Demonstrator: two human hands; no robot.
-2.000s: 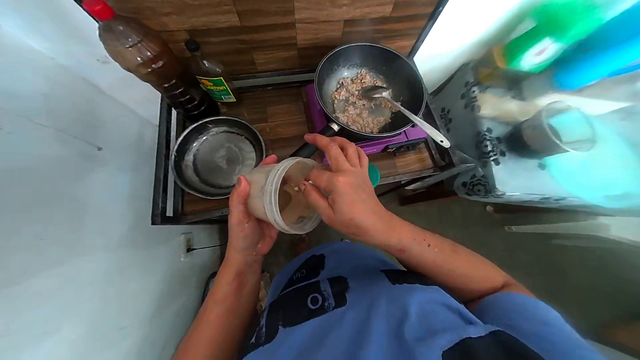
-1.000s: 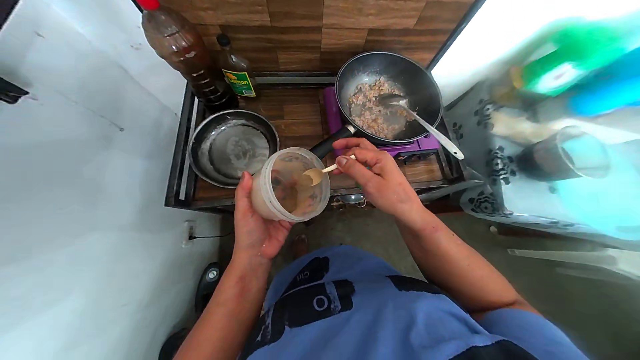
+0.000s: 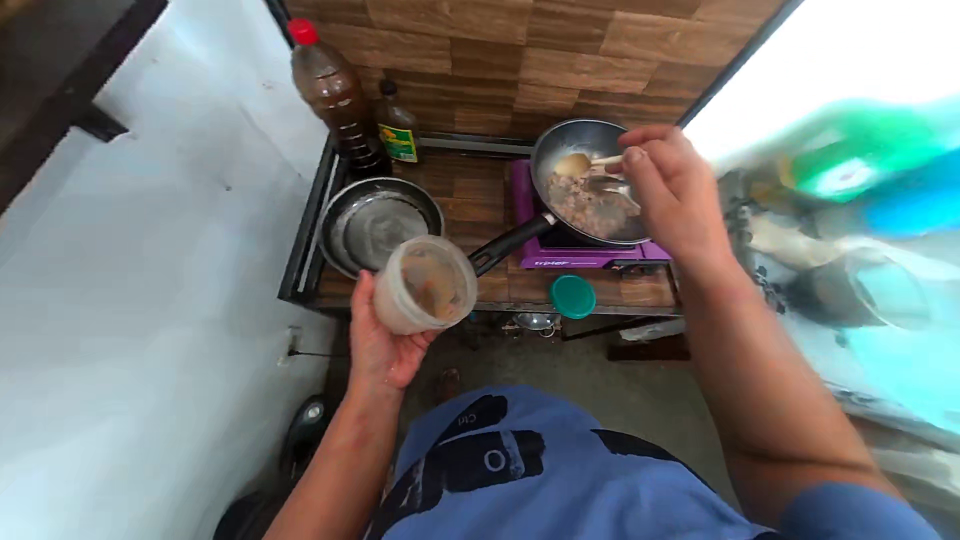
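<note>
My left hand (image 3: 390, 345) holds a translucent plastic tub (image 3: 426, 285), tilted, with some brownish contents inside. My right hand (image 3: 671, 191) grips the handle of a small pale spoon (image 3: 574, 165), whose brownish bowl is above the food in a dark frying pan (image 3: 577, 133). Cooked crumbly food (image 3: 581, 206), apparently minced meat, lies in the pan. A metal spoon (image 3: 615, 185) rests in it, its handle partly hidden by my right hand. The pan sits on a purple portable gas stove (image 3: 570, 259), its black handle pointing toward the tub. Whether the small spoon carries anything is unclear.
A dark round pan (image 3: 382, 221) lies behind the tub. A large red-capped bottle (image 3: 330, 90) and a smaller glass bottle (image 3: 397, 131) stand at the back left. A green lid (image 3: 573, 296) is at the counter's front edge. Blurred containers (image 3: 847, 277) stand on the right.
My right hand has moved with the small spoon from the tub to above the frying pan. My left hand still holds the tub.
</note>
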